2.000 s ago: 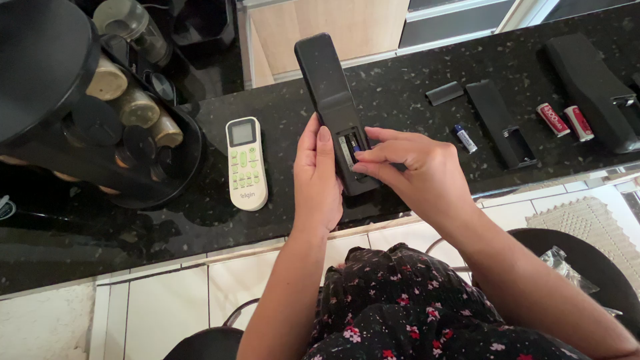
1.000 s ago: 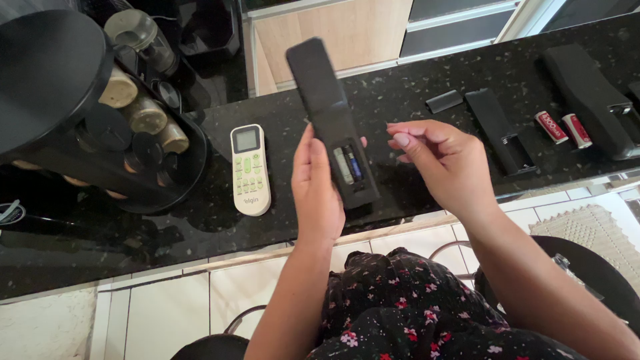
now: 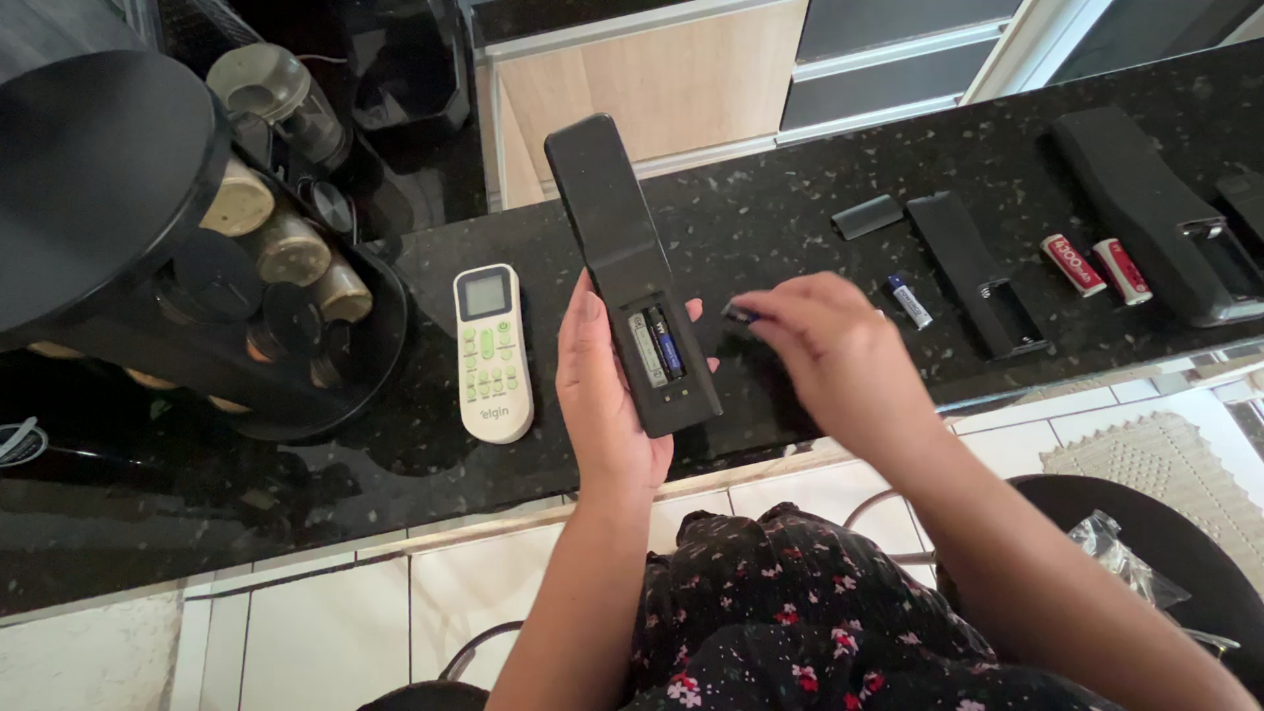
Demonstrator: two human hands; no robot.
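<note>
My left hand [image 3: 607, 395] holds a black remote control [image 3: 617, 227], its back facing up and its battery bay uncovered. One battery [image 3: 670, 346] with a blue end lies in the bay, beside a pale strip that I cannot tell for a battery or a label. To the right of the remote, my right hand [image 3: 829, 346] pinches a small dark blue battery [image 3: 739, 314] in its fingertips. A white and blue battery [image 3: 909, 302] lies on the counter beyond that hand, near a small black battery cover [image 3: 867, 216] and a second black remote [image 3: 973, 272] with an uncovered bay.
A white air-conditioner remote [image 3: 494, 354] lies left of my left hand. At the far left stands a black rotating rack [image 3: 99, 197] with jars. Two red and white batteries [image 3: 1072, 265] and a larger black remote [image 3: 1145, 197] rest on the right of the dark stone counter [image 3: 750, 217].
My right hand was at the battery bay two seconds ago; it has moved away to the right. A dark blue battery now shows in its fingertips. My left hand still holds the remote.
</note>
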